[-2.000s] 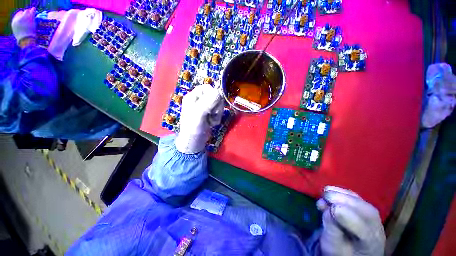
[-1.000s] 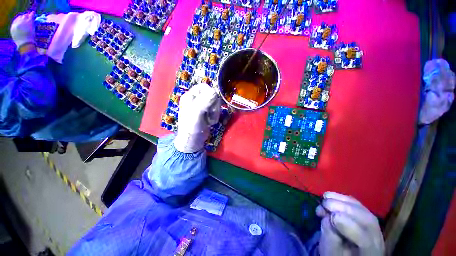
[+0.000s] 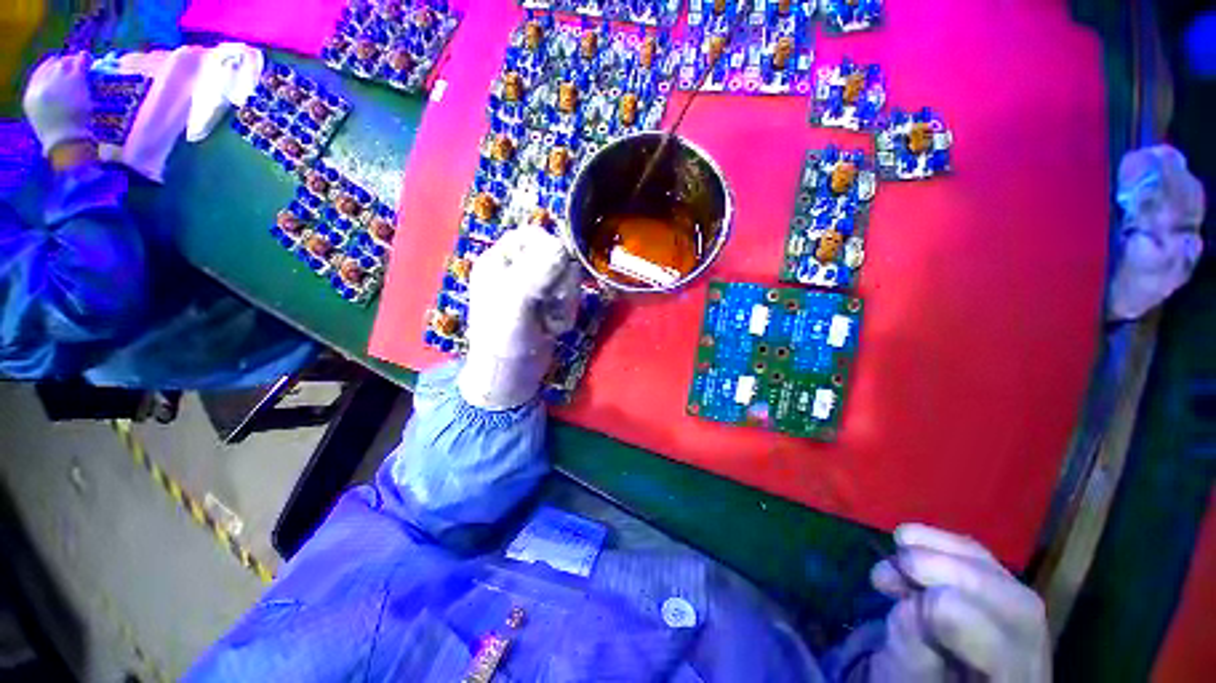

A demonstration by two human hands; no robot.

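My left hand [image 3: 514,318], white-gloved, holds a metal cup [image 3: 588,256] by its handle side, above the mat. Amber liquid and a white strip show in the cup, and a thin stick [image 3: 667,142] leans on its far rim. A circuit board panel [image 3: 778,358], green with blue areas and white rectangles, lies on the mat right of the cup. My right hand [image 3: 960,600], white-gloved with bent fingers, is below and right of the panel, partly cut off by the bottom edge. A thin dark brush is barely visible at its fingertips; its far end cannot be made out.
Component-side-up board panels [image 3: 567,100] lie in rows on the red-pink mat [image 3: 987,307]. Smaller board pieces [image 3: 830,220] lie above the panel. A white cloth [image 3: 1158,234] is at the right table edge. At left are a person's blue sleeve [image 3: 100,267] and more boards on green surface.
The brush that reached the panel's lower edge is now barely visible. My right hand has moved slightly right and down, away from the panel. The cup and boards appear slightly farther left.
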